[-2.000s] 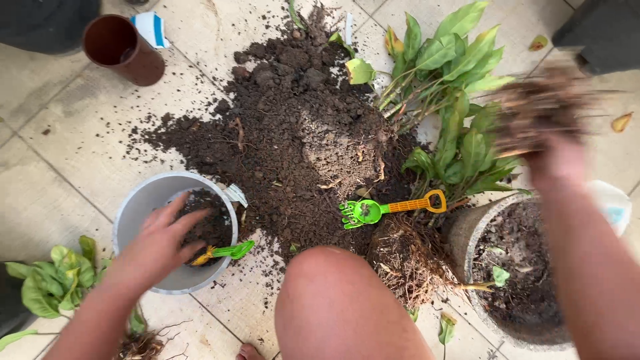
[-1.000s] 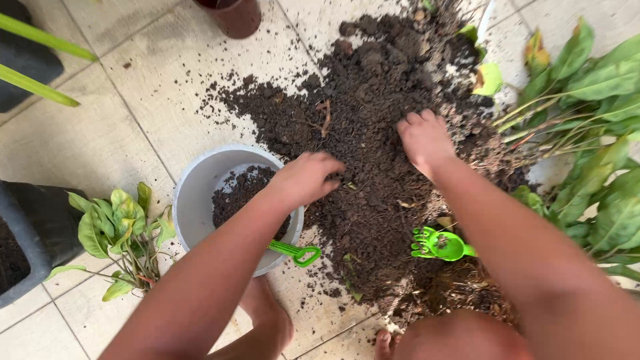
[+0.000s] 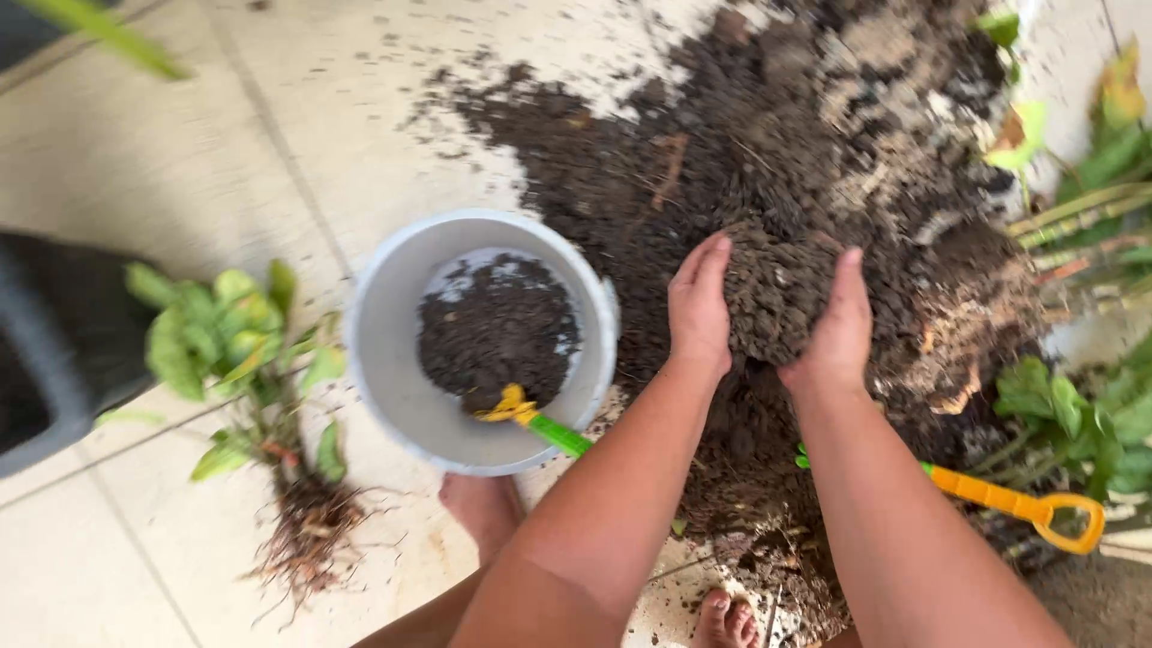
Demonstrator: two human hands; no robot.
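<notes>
My left hand (image 3: 701,304) and my right hand (image 3: 835,317) are cupped around a mound of dark soil (image 3: 774,288) between them, over the heap on the tiled floor. Left of my hands stands a grey plastic bucket (image 3: 387,396) with loose soil in its bottom. A toy garden tool with a yellow head and green handle (image 3: 558,435) leans in it, its far end hidden by my left forearm. Another toy tool, with an orange handle (image 3: 999,497), lies beyond my right forearm, its green head mostly hidden.
An uprooted leafy plant (image 3: 229,337) with bare roots lies left of the bucket, beside a dark planter (image 3: 67,351). More leafy plants (image 3: 1116,414) lie at the right edge. My bare feet (image 3: 727,621) are on the floor near the bucket and the heap.
Both hands have come together around soil; one second ago they were apart on the heap. The root clump in my right hand two seconds ago is no longer held. The view has shifted.
</notes>
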